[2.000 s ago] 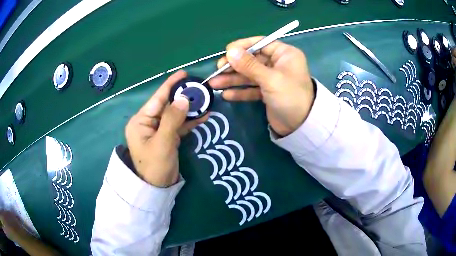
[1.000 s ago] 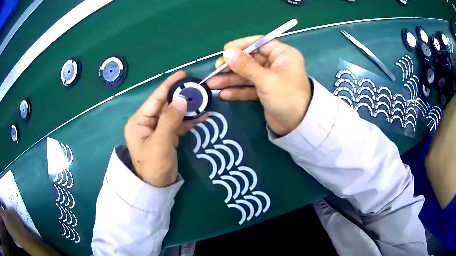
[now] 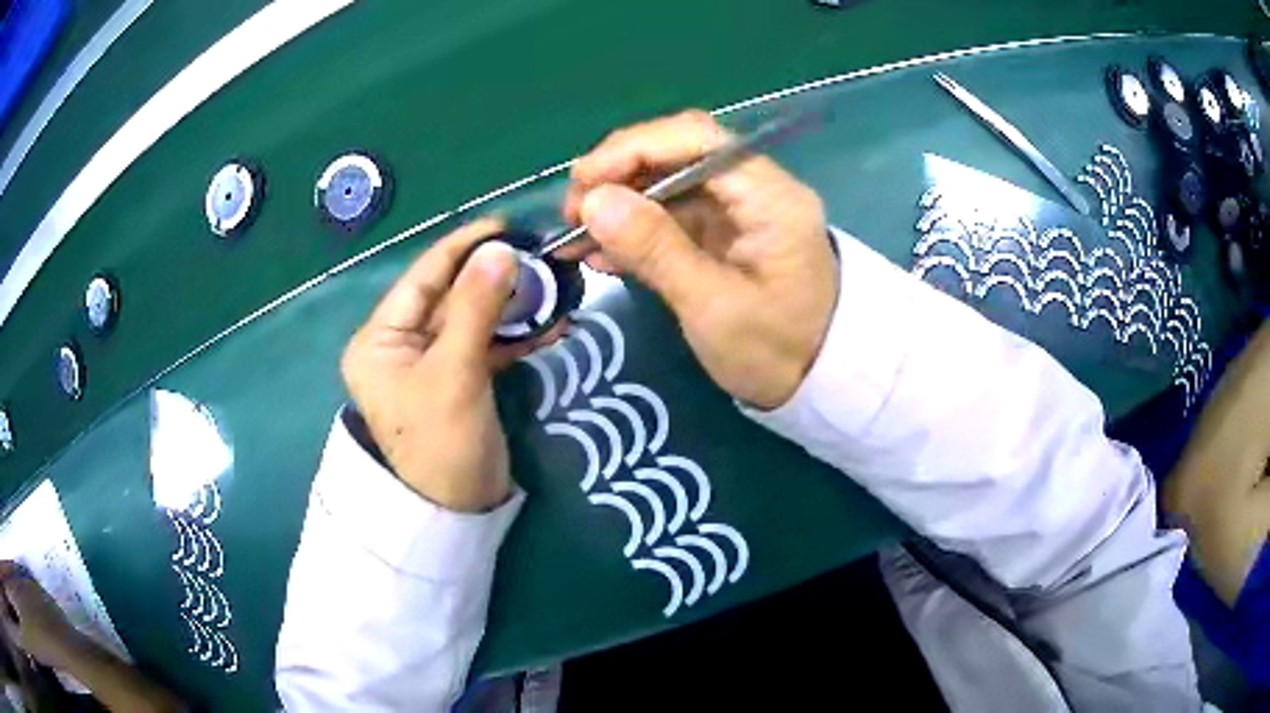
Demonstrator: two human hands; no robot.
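My left hand (image 3: 435, 365) holds a black-rimmed round part (image 3: 535, 298), its thumb on the disc face. White arc pieces show on the face. My right hand (image 3: 713, 251) holds silver tweezers (image 3: 678, 181) like a pen, slightly blurred. The tweezer tip is at the upper right of the disc face; whether it grips anything cannot be told. A liner sheet with rows of white crescent pieces (image 3: 646, 500) lies on the green bench just below the hands.
Round parts (image 3: 354, 190) lie on the green belt beyond the bench line. Spare tweezers (image 3: 1010, 141), another crescent sheet (image 3: 1038, 272) and a pile of round parts (image 3: 1231, 167) are at right. At left are a crescent sheet (image 3: 202, 560), white paper (image 3: 56, 550) and a person's hand (image 3: 45, 621).
My right hand has moved left and slightly down, closer to the disc. My left thumb lies higher on the disc. The belt parts have moved right. The neighbour's hand at left has shifted.
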